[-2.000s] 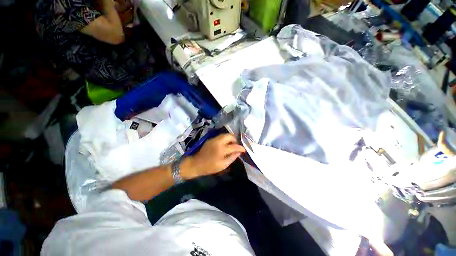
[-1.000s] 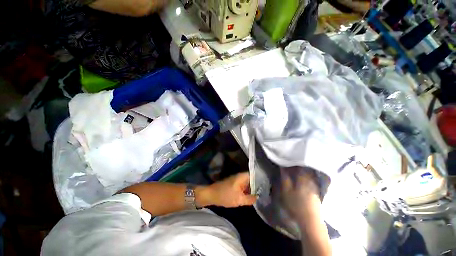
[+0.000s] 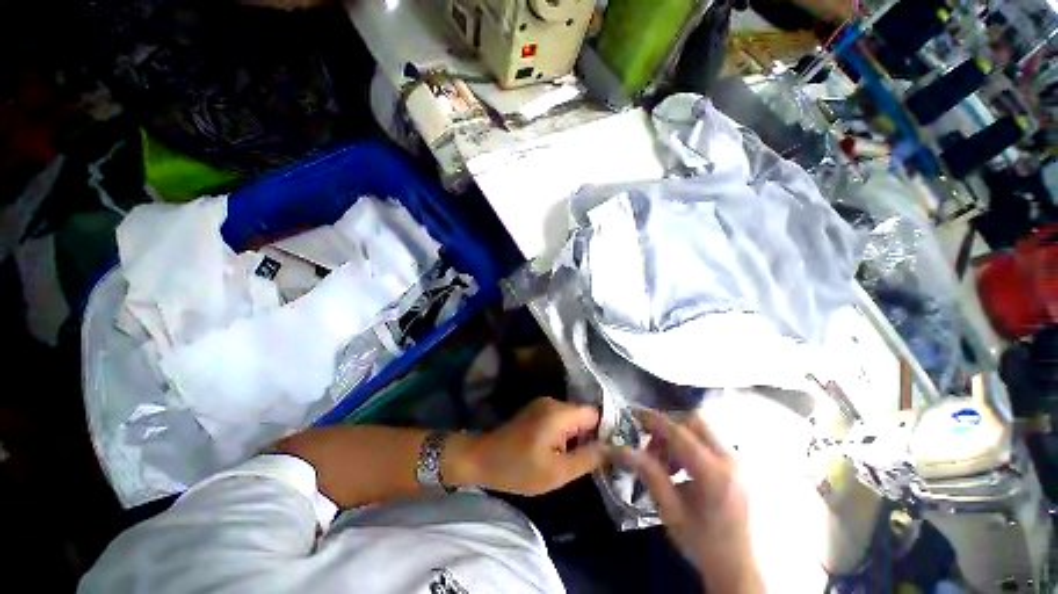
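A pale grey-white garment [image 3: 719,255] lies heaped on the sewing table, and its near edge hangs over the table's front. My left hand [image 3: 540,446], with a metal watch on the wrist, pinches this edge between thumb and fingers. My right hand [image 3: 696,482] is just to the right of it, with its fingers on the same edge; it is slightly blurred and partly overexposed. The fingertips of both hands are close together. The cream sewing machine head [image 3: 961,439] is at the right. Its needle area is lost in glare.
A blue bin [image 3: 337,174] with white cloth pieces [image 3: 273,337] stands at the left. A second cream machine [image 3: 536,41] and a green block [image 3: 644,44] are at the top. Clear plastic [image 3: 899,250] and a red bag [image 3: 1021,284] lie behind the table at the right.
My left hand has moved down along the garment's edge. My right hand has come into view and moved from the cloth to beside my left hand. The heaped cloth has shifted and been refolded.
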